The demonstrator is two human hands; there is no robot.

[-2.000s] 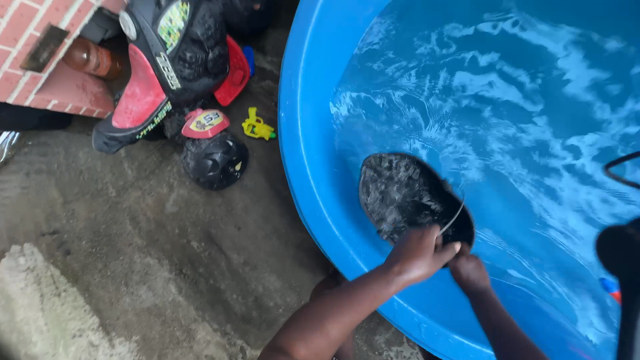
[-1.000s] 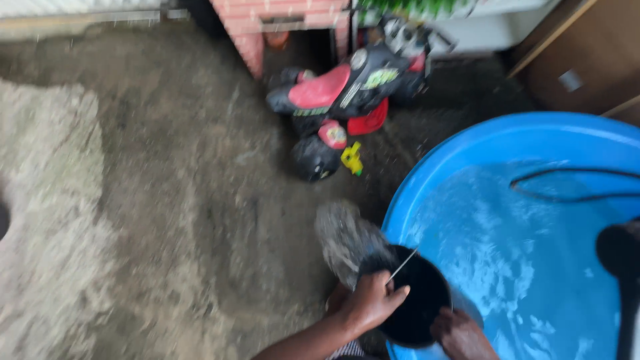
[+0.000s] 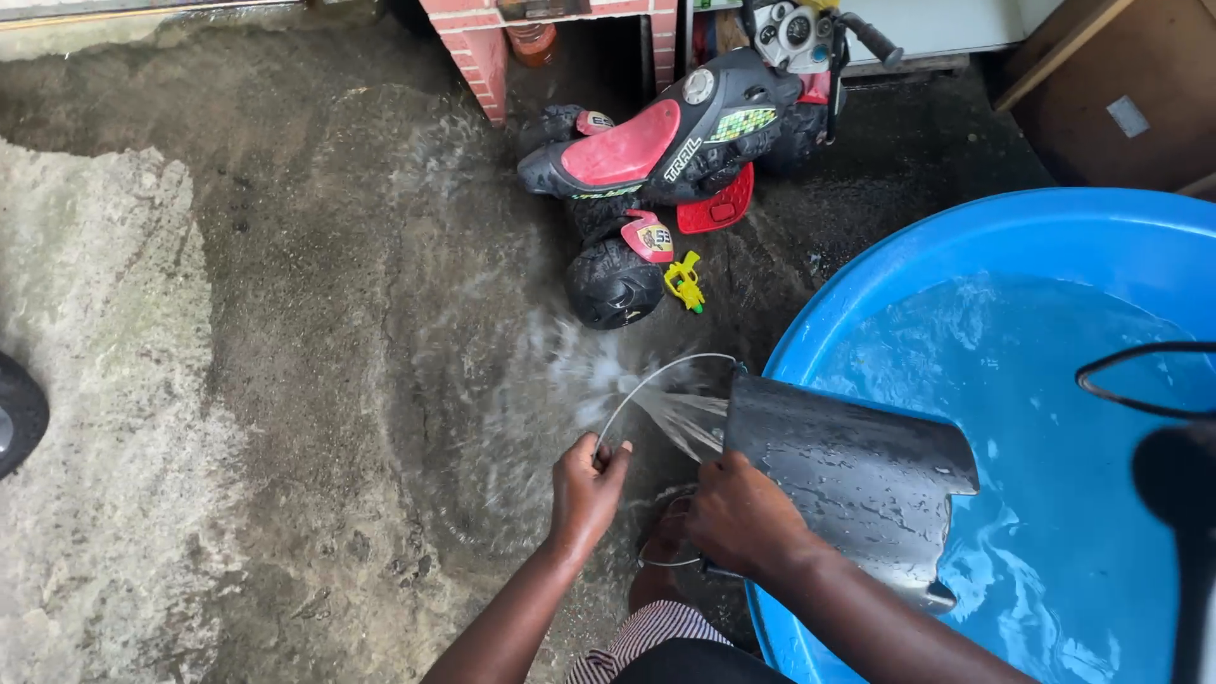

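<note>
A black plastic bucket [image 3: 845, 475] lies tipped on its side across the rim of a large blue plastic pool [image 3: 807, 313] that holds water. Its mouth points left, and water [image 3: 679, 418] pours from it and splashes on the wet concrete floor. With my left hand [image 3: 589, 484] I grip the bucket's thin wire handle [image 3: 655, 372], which arcs out in front of the mouth. My right hand [image 3: 746, 513] is closed on the bucket's side close to its rim; the hand's fingertips are partly hidden.
A child's ride-on quad bike [image 3: 655, 142] stands ahead, with a yellow toy water gun [image 3: 685, 282] beside its wheel. Behind are a brick-patterned structure [image 3: 480, 57] and a brown board [image 3: 1121, 95]. A dark cable loop [image 3: 1140, 349] hangs over the pool; a tyre [image 3: 19, 413] shows at far left.
Two seconds ago the bucket was in the pool's water; it has moved out to the left over the rim and water now pours onto the floor. The view has swung left.
</note>
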